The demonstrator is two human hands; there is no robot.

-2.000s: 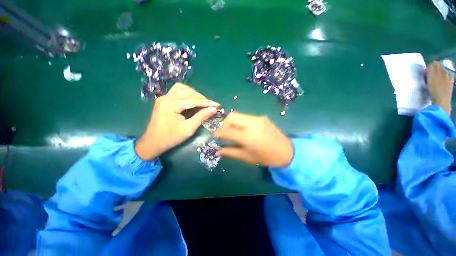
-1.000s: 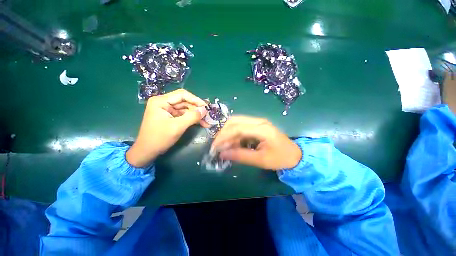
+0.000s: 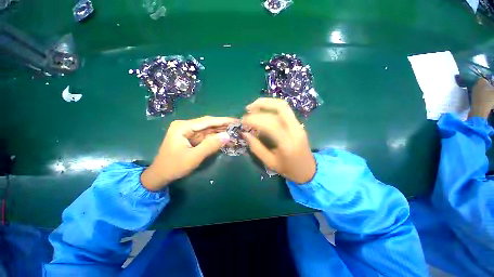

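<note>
A small silvery-dark electronic module [image 3: 235,145] is held between my hands above the green surface. My left hand [image 3: 190,145] pinches its left side with thumb and fingers. My right hand [image 3: 281,138] is slightly blurred, with thumb and fingers at the module's right side. A dark glittering module pile [image 3: 169,82] lies beyond my left hand. Another module pile [image 3: 291,82] lies beyond my right hand. A bit of another silvery piece shows beneath my right hand, mostly hidden.
A white scrap [image 3: 71,94] lies at left, near a grey metal arm [image 3: 24,47]. Loose modules [image 3: 83,10] lie at the far edge, with clear film [image 3: 156,8] between. At right, a neighbour's hand [image 3: 481,98] is by a white paper sheet [image 3: 440,84].
My right hand has moved up to the module in my left hand. The nearer piece is now mostly hidden under my right hand. More loose pieces show at the far edge.
</note>
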